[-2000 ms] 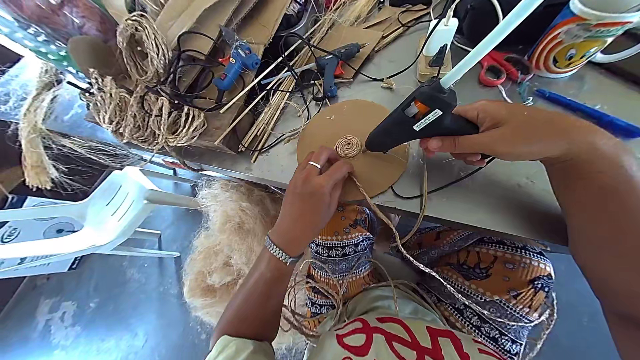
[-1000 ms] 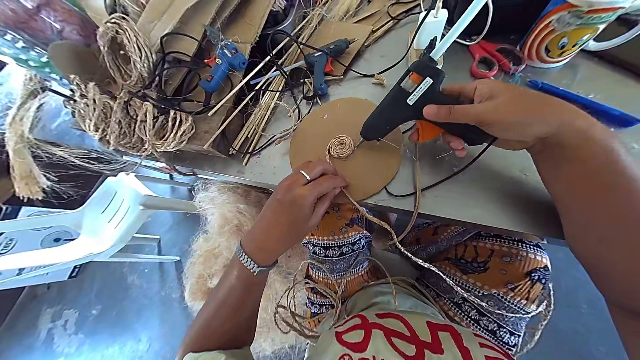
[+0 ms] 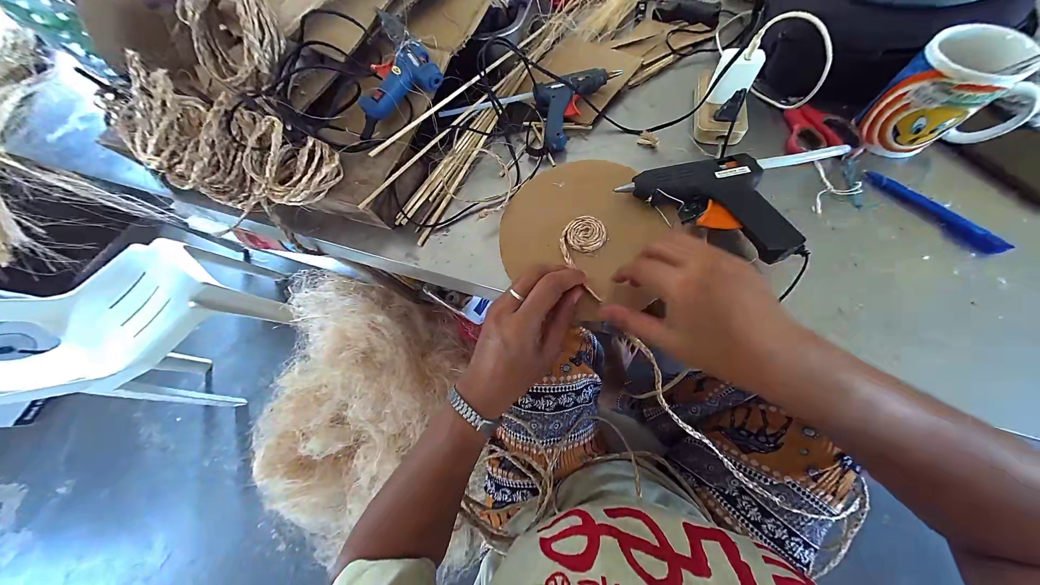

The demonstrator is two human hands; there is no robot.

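A round cardboard disc point(image 3: 532, 211) lies at the table's front edge, with a small flat coil of braided fibre cord point(image 3: 585, 234) near its middle. My left hand point(image 3: 528, 325) pinches the cord just below the coil, at the disc's near edge. From there the braided cord point(image 3: 691, 431) runs down across my lap. My right hand point(image 3: 699, 301) is beside it, fingers apart and slightly blurred, holding nothing visible. A black glue gun with an orange trigger point(image 3: 731, 195) lies on the table behind my right hand, its nozzle over the disc's far right part.
Behind are a blue glue gun point(image 3: 402, 81), a dark one point(image 3: 561, 106), thin sticks point(image 3: 459, 154), tangled cables and rope bundles point(image 3: 219, 146). Right stand red-handled scissors point(image 3: 812, 128), a mug point(image 3: 914, 101) and a blue pen point(image 3: 938, 213). Loose fibre point(image 3: 349, 414) and a white plastic chair point(image 3: 154, 309) are left.
My right hand has let go of the black glue gun, which now lies on the table, and has moved toward the cord by my left hand. My left hand still pinches the cord.
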